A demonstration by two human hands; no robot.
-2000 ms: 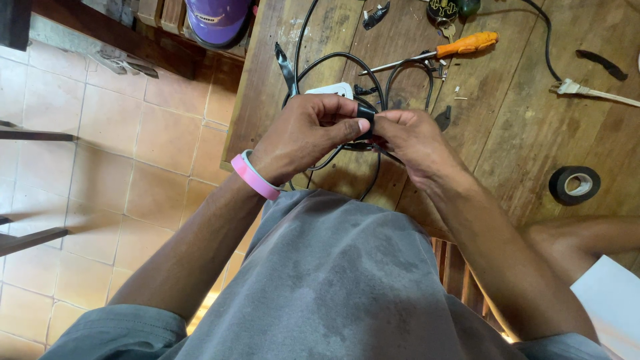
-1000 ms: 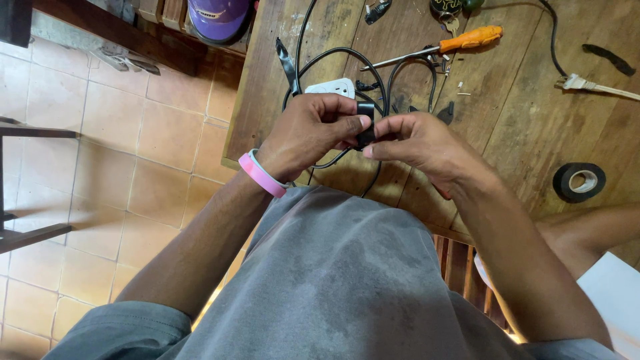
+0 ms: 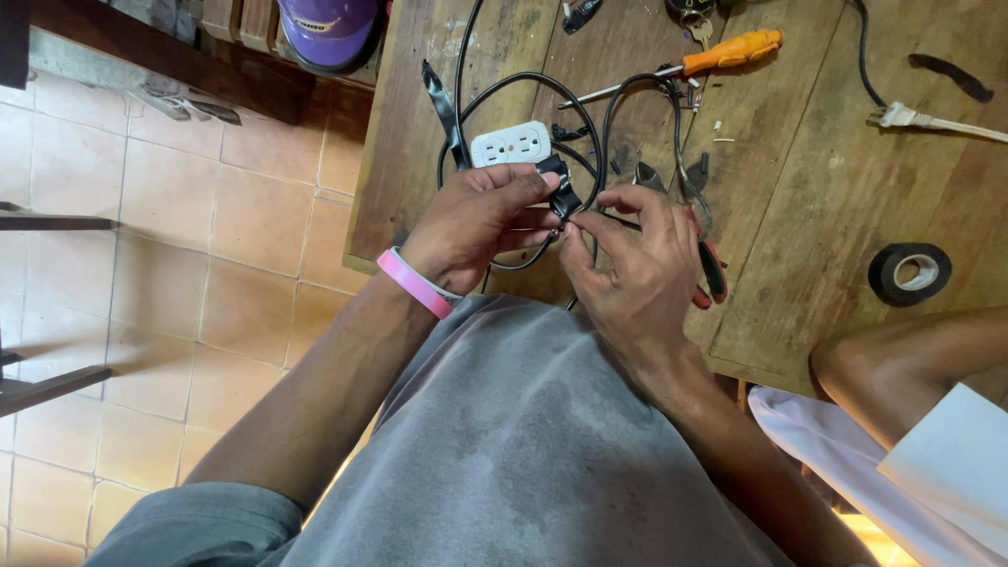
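My left hand (image 3: 492, 224) pinches a piece of black electrical tape (image 3: 561, 189) between thumb and fingers, just below a white duplex outlet (image 3: 512, 144). At the tape's lower end, the thumb and index finger of my right hand (image 3: 634, 260) close on a small dark wire end; its exact shape is too small to tell. Loops of black cable (image 3: 529, 76) lie around the outlet and behind my hands. Red-handled pliers (image 3: 713, 268) lie beside my right hand, partly hidden by it. A strip of black tape (image 3: 442, 106) sticks up left of the outlet.
An orange-handled screwdriver (image 3: 732, 52), keys (image 3: 699, 30) and wire scraps lie on the wooden table (image 3: 787, 181). At right are a roll of black tape (image 3: 909, 274), a white plug (image 3: 902, 116) and another person's arm (image 3: 906, 362). A purple container (image 3: 327, 31) stands at upper left.
My right hand has shifted down and right, away from the top of the tape to its lower end. The white outlet and the pliers show more fully than before.
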